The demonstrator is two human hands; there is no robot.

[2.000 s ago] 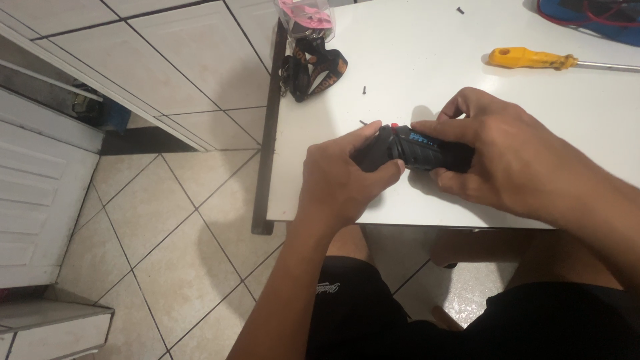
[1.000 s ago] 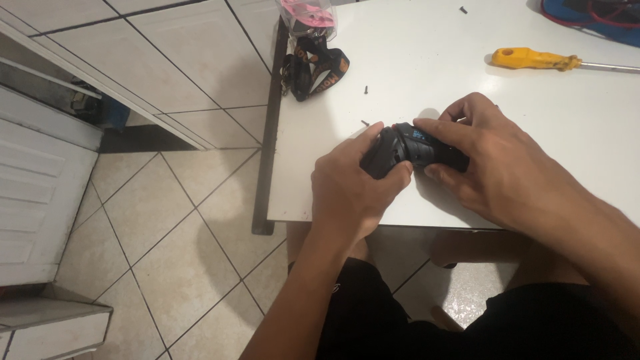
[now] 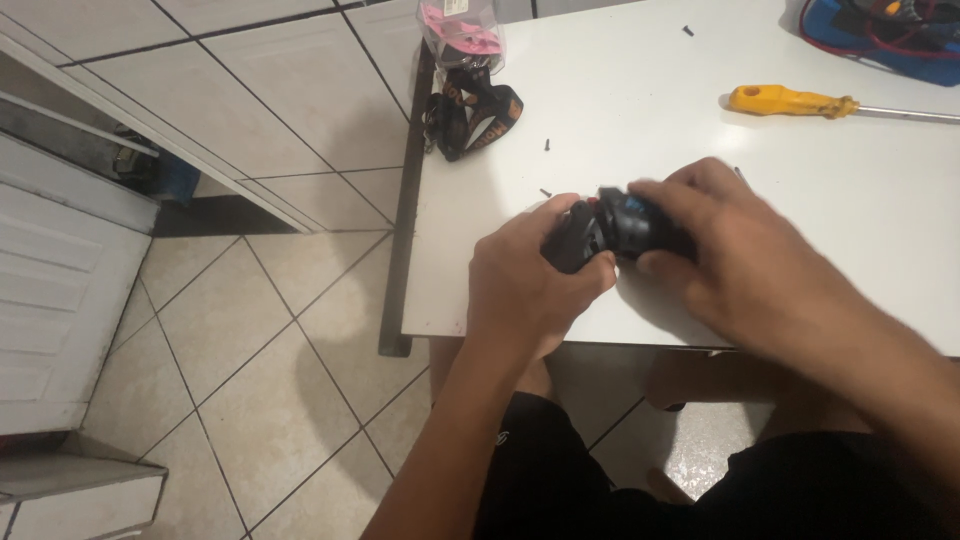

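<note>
My left hand grips one end of a black handheld device, its exact kind unclear, over the front edge area of the white table. Around its other end are the fingers of my right hand. A gap with a small red part shows between the device's two sections, and blue marking is on the right section. Just beyond my left fingers lies a small dark screw, with another screw farther back. A yellow-handled screwdriver rests behind my right hand.
On the white table, a black lanyard with orange lettering lies at the left edge beside a clear plastic box with pink material. One more screw is at the back. A blue item with red cord occupies the back right corner.
The device's two sections now sit at a different angle, with a visible gap between them. Both hands have kept hold of it.
</note>
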